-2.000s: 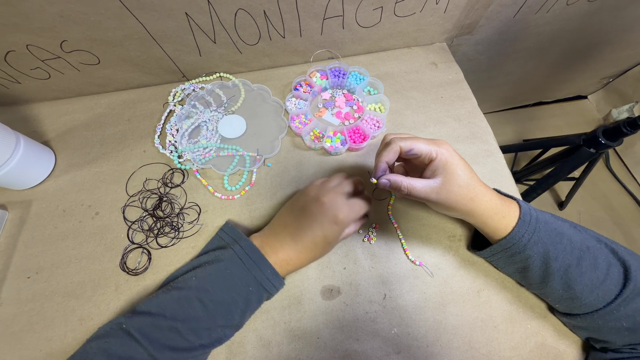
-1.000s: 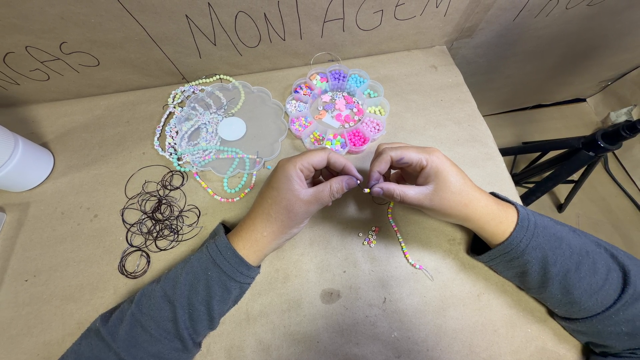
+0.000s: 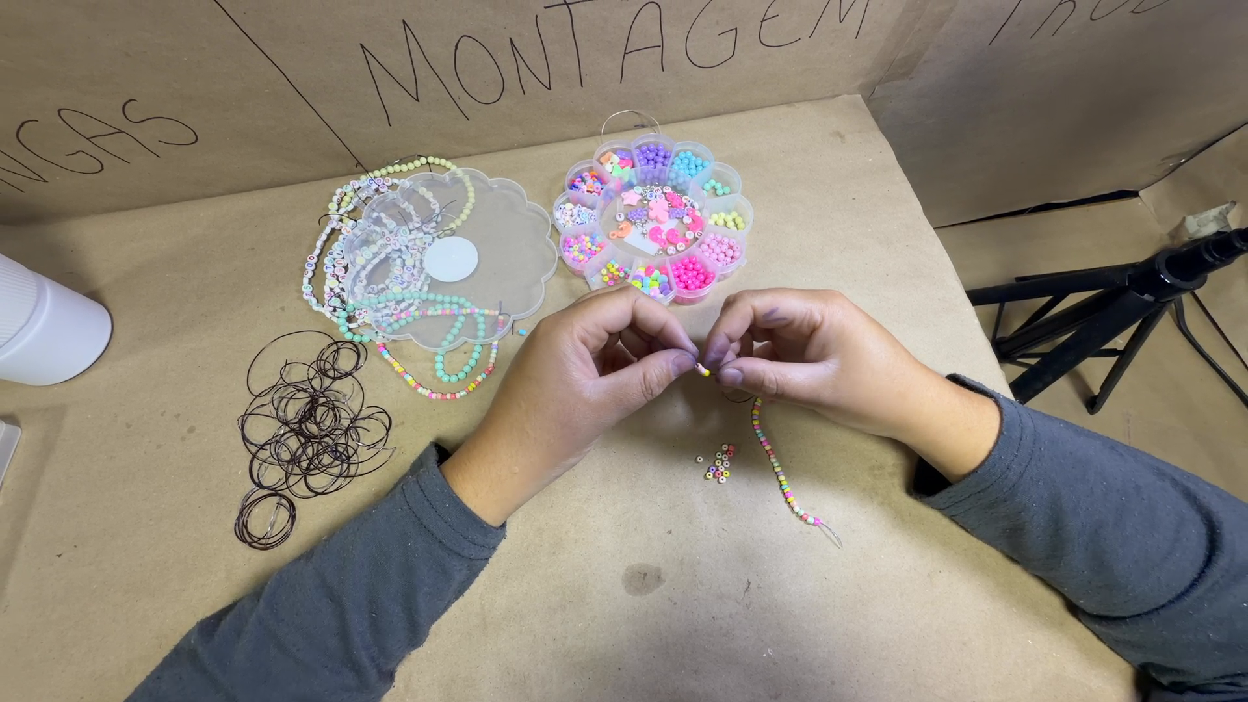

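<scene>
My left hand [image 3: 619, 361] and my right hand [image 3: 814, 361] meet at the middle, thumbs and forefingers pinched. Between their fingertips show small yellow and white beads [image 3: 703, 370], close to the left thumb; my left fingers grip there. From below my right hand, whose fingers pinch the cord, a string of multicoloured beads [image 3: 773, 458] runs down over the paper to a thin looped end. Beside it lies a small pile of loose beads [image 3: 720, 464]. The cord inside the fingertips is mostly hidden.
Beyond my hands stands a flower-shaped plastic bead box [image 3: 733, 222]. Left of it, beaded strings [image 3: 458, 370] lie around and beneath a clear scalloped lid [image 3: 522, 234]. Tangled dark cord [image 3: 317, 419] and a white bottle [image 3: 49, 322] are at left, a black tripod [image 3: 1092, 292] at right.
Two seconds ago my left hand was blurred, lower and nearer the loose beads. It has come up to my right hand's fingertips, which stay in about the same place.
</scene>
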